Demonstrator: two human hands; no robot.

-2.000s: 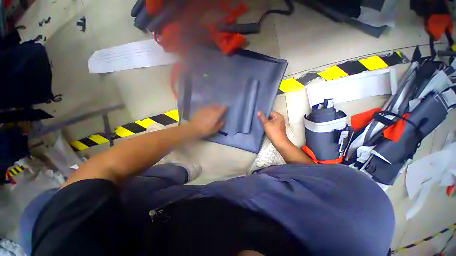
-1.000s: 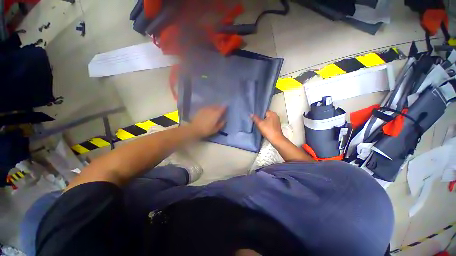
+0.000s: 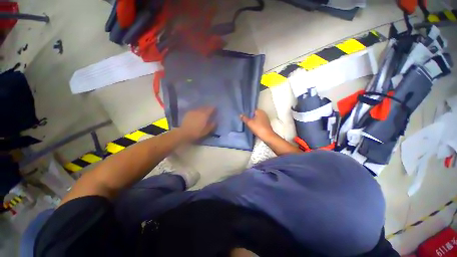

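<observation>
A stack of dark grey cut panels (image 3: 205, 93) lies flat on the floor between my feet. My left hand (image 3: 199, 123) rests on its lower left part, blurred, so its finger shape is unclear. My right hand (image 3: 255, 123) is at the right side of the stack, with thumb and fingers pinched on a folded edge of the cloth. A tiny yellow-green mark (image 3: 189, 80) shows on the cloth. A blurred heap of orange-red tie strips (image 3: 150, 45) overlaps the stack's top.
A small tied grey roll (image 3: 313, 120) stands to the right, beside a larger tied bundle (image 3: 401, 110). White strips (image 3: 112, 71) lie left and right. Black-and-yellow tape (image 3: 320, 57) crosses the floor. Dark cloth (image 3: 17, 105) lies far left; a red object (image 3: 441, 246) shows bottom right.
The view has shifted, moving the floor items left. The narrow upright fold under my right hand two seconds ago now lies flatter and nearer the stack's right edge. My left hand stays on the cloth.
</observation>
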